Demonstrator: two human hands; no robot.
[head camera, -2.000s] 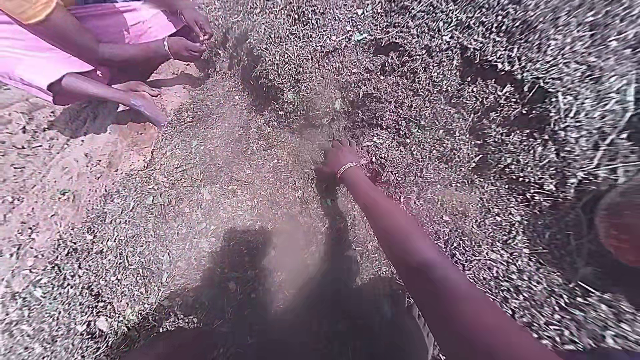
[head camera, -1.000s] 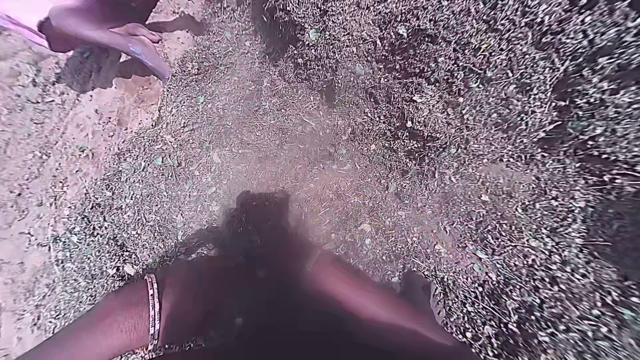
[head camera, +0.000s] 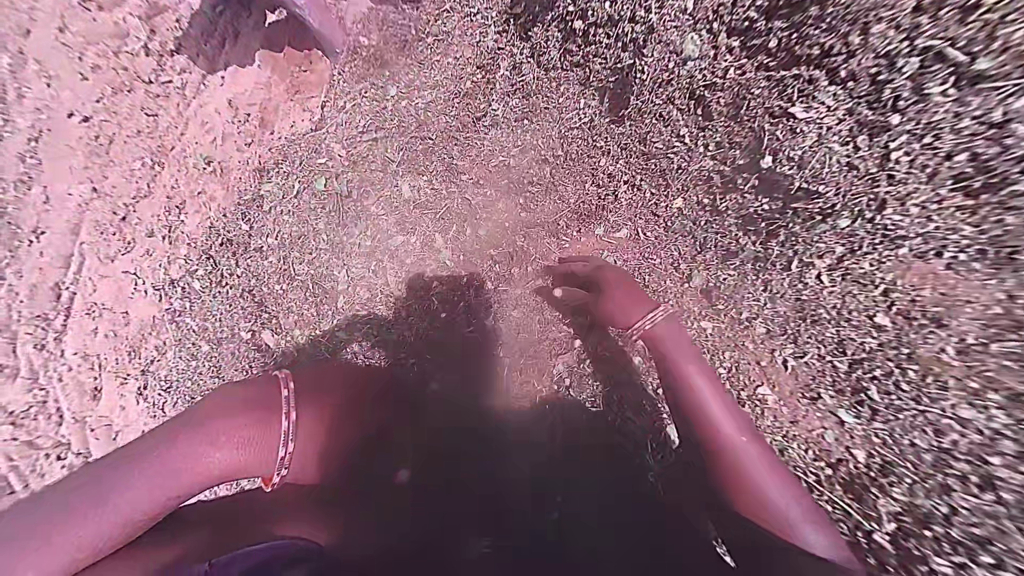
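My right hand (head camera: 604, 292), with thin bangles (head camera: 650, 321) at the wrist, is just right of centre, low over or touching the litter of dry plant bits (head camera: 496, 200). Its fingers point left and are slightly bent; whether anything lies between them cannot be told. My left hand (head camera: 344, 416) is in dark shadow at the lower left, beyond the bangles (head camera: 285, 430) on that wrist. Its fingers are lost in the shadow, so what it holds or touches does not show.
Part of another person's foot (head camera: 316, 24) shows at the top left, beside bare reddish soil (head camera: 272, 92). Thicker dry plant matter (head camera: 904, 184) covers the right side. The shadow of my head and body (head camera: 452, 320) falls across the lower middle.
One second ago my right forearm lay low in the view; now the hand is farther forward, over the litter. My left forearm stays at the lower left. The other person's foot shows less as the view shifts.
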